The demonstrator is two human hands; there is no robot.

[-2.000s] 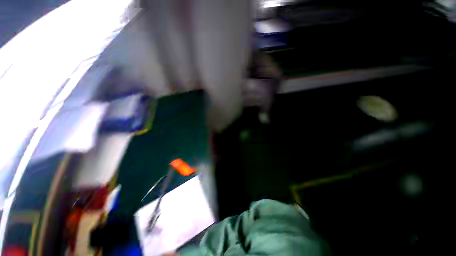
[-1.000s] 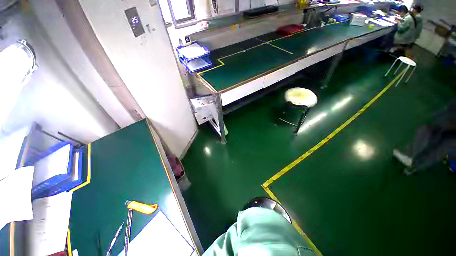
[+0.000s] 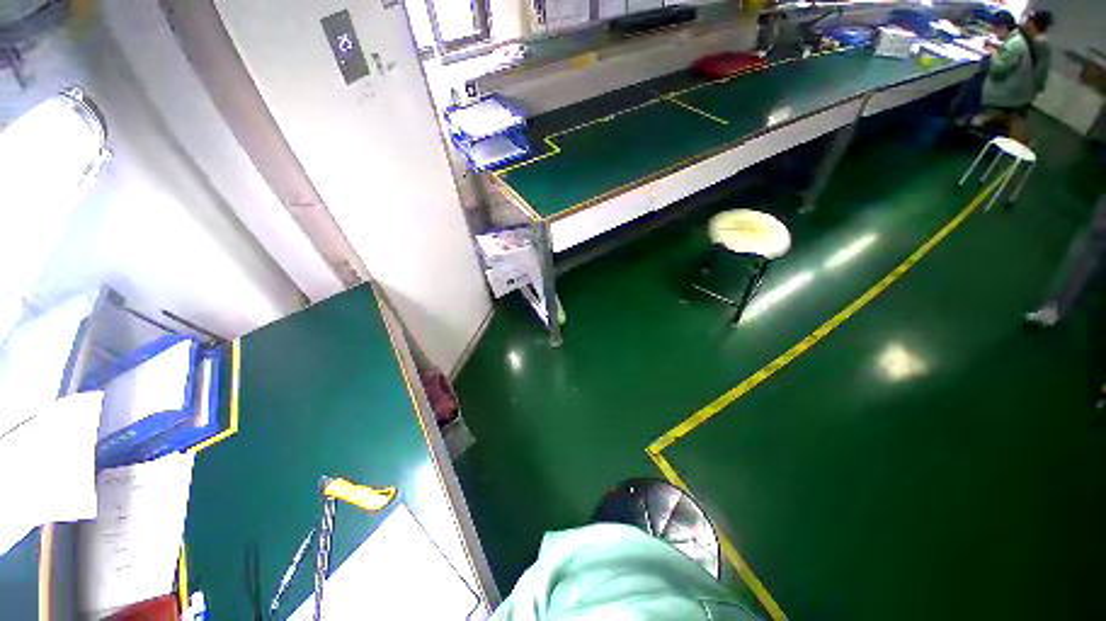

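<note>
Neither of my hands is in the picture; only a light green sleeve or shoulder (image 3: 619, 576) shows at the bottom edge. On the green bench top nearest me, a utility knife with an orange-yellow handle (image 3: 361, 493) lies above a white sheet (image 3: 391, 573). A caliper with a long beam (image 3: 325, 546) lies left of the sheet, cut off by the bottom edge. A thin pen-like item (image 3: 291, 570) lies left of it.
A blue tray with papers (image 3: 164, 400) stands at the left. A black round stool (image 3: 661, 516) is beside me. A white stool (image 3: 750, 233) stands before a long green bench (image 3: 606, 170). People (image 3: 1013, 70) are at the far right; another person's leg (image 3: 1073, 273) shows at the right edge.
The view has swung up and right from the near bench to the room, and is now sharper. Since one second ago, the person at the right edge has moved further out of view.
</note>
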